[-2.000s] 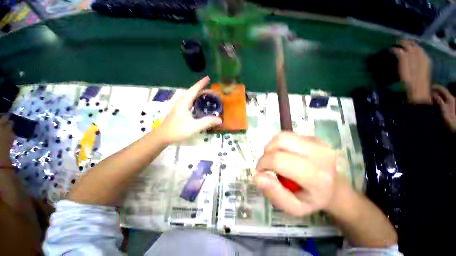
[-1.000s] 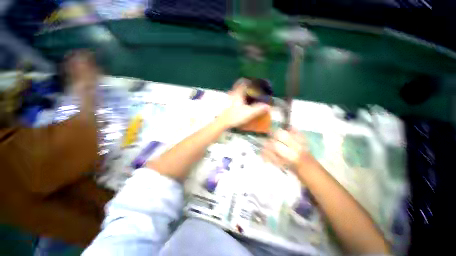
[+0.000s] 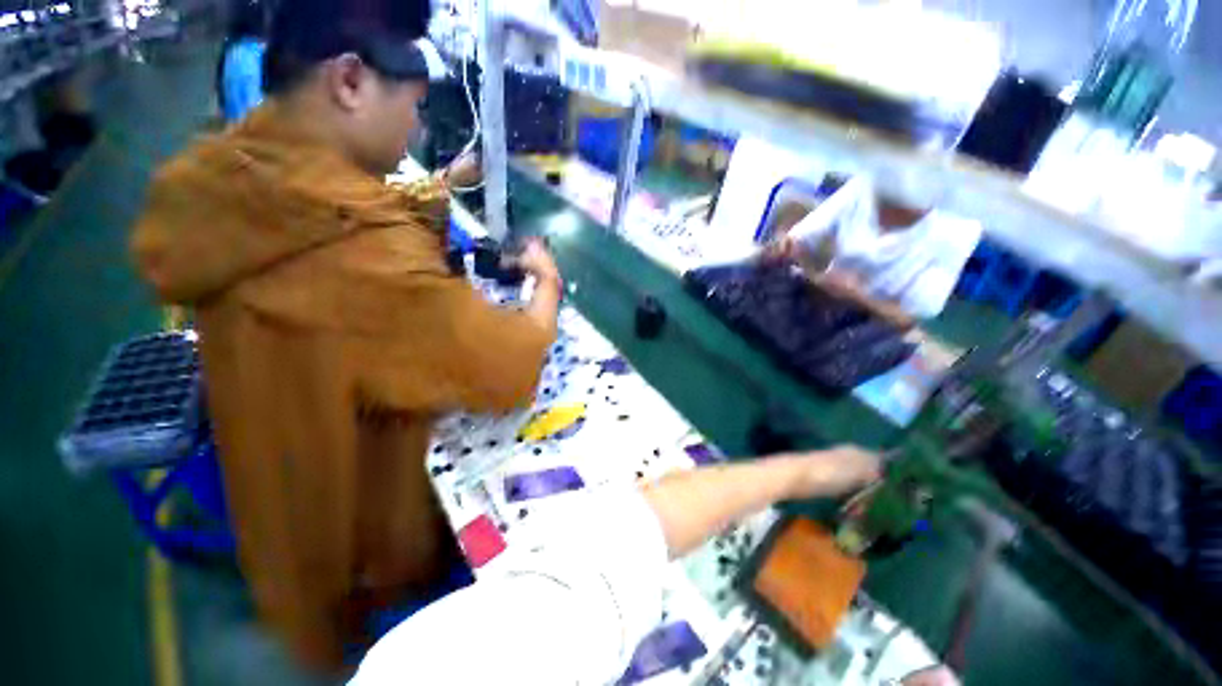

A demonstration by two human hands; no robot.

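Observation:
The green hand press [image 3: 901,499] stands at the lower right. Its orange pad [image 3: 808,579] has no unit on it. My left hand [image 3: 844,469] reaches past the pad to the press body, over the belt side; it is blurred, and I cannot tell whether it holds anything. The dark press lever [image 3: 974,583] slants down at the right. My right hand [image 3: 931,677] is mostly cut off by the bottom edge near the lever's lower end. A black cylindrical unit [image 3: 650,316] stands on the green belt [image 3: 610,275]. A dark shape, possibly another unit [image 3: 775,426], is behind my left forearm.
A worker in a brown jacket [image 3: 335,322] is close on the left. The yellow piece [image 3: 552,422] and small black discs lie on the paper cover [image 3: 603,402]. Beyond the belt are a dark tray [image 3: 804,326] and a person in white [image 3: 911,255]. Stacked trays [image 3: 134,389] are far left.
The view has swung left and up. My left hand has moved from the pad to the press's belt side, and the black unit it held no longer shows at the pad.

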